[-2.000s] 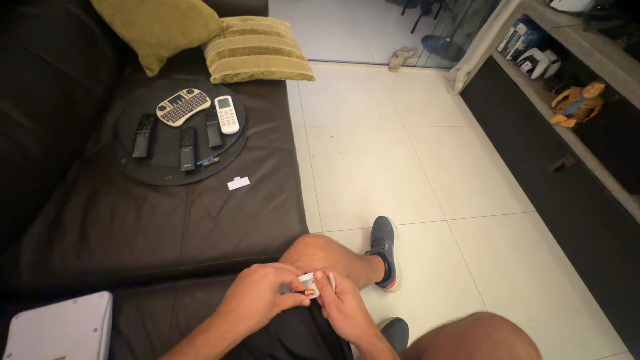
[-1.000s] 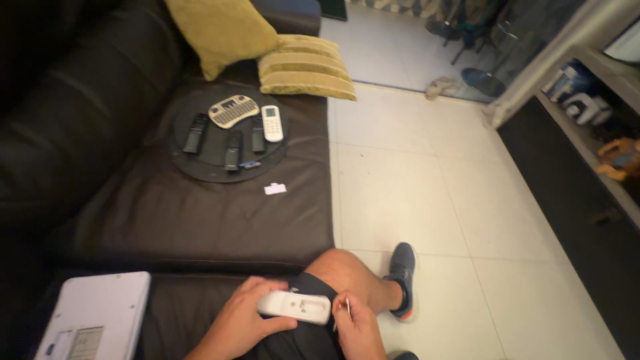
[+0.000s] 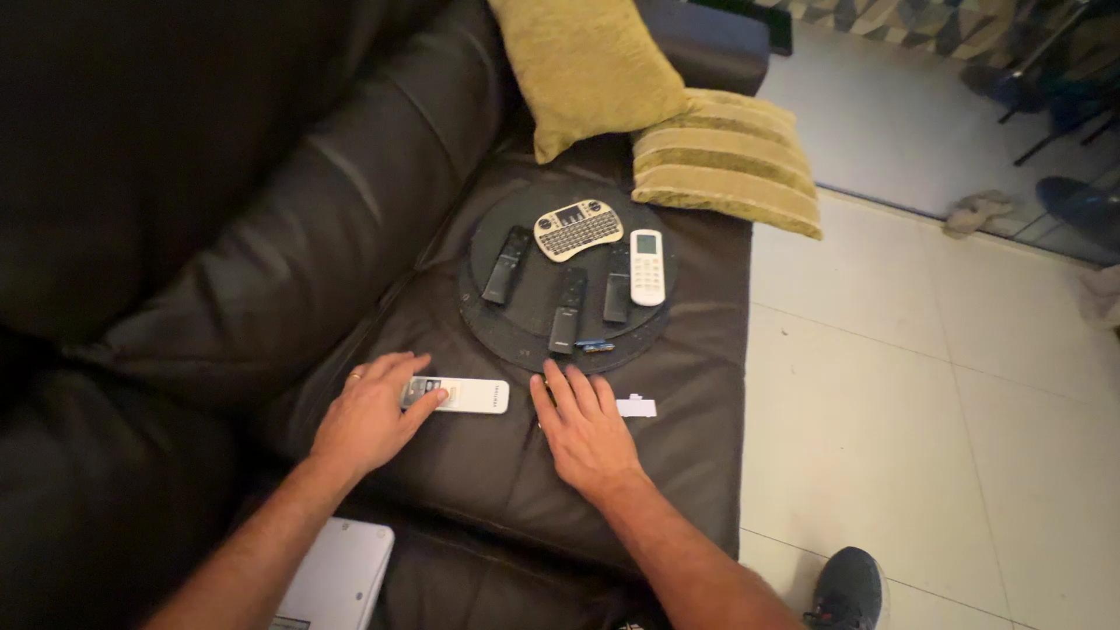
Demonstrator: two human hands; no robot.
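A white remote control (image 3: 477, 395) lies on the dark leather sofa seat, with my left hand (image 3: 372, 411) over its left end, thumb and fingers touching it. My right hand (image 3: 588, 429) is palm down on the seat, fingers spread, just left of a small white plastic battery cover (image 3: 637, 407). Whether something lies beneath its fingers cannot be told. Beyond the hands, a round dark tray (image 3: 490, 337) bears a mini keyboard (image 3: 578, 231), a white air-conditioner remote (image 3: 647, 268), black remotes (image 3: 567, 311) and batteries (image 3: 595, 346) near its front edge.
A yellow cushion (image 3: 595, 74) and a striped cushion (image 3: 726, 162) rest at the sofa's far end. A white device (image 3: 337, 573) lies at the lower left. Tiled floor (image 3: 857, 420) runs along the right, with my shoe (image 3: 849, 586) on it.
Both hands have moved from above my lap to the sofa seat near the tray. The white remote, held at my lap one second ago, is now on the seat. The view has shifted toward the sofa.
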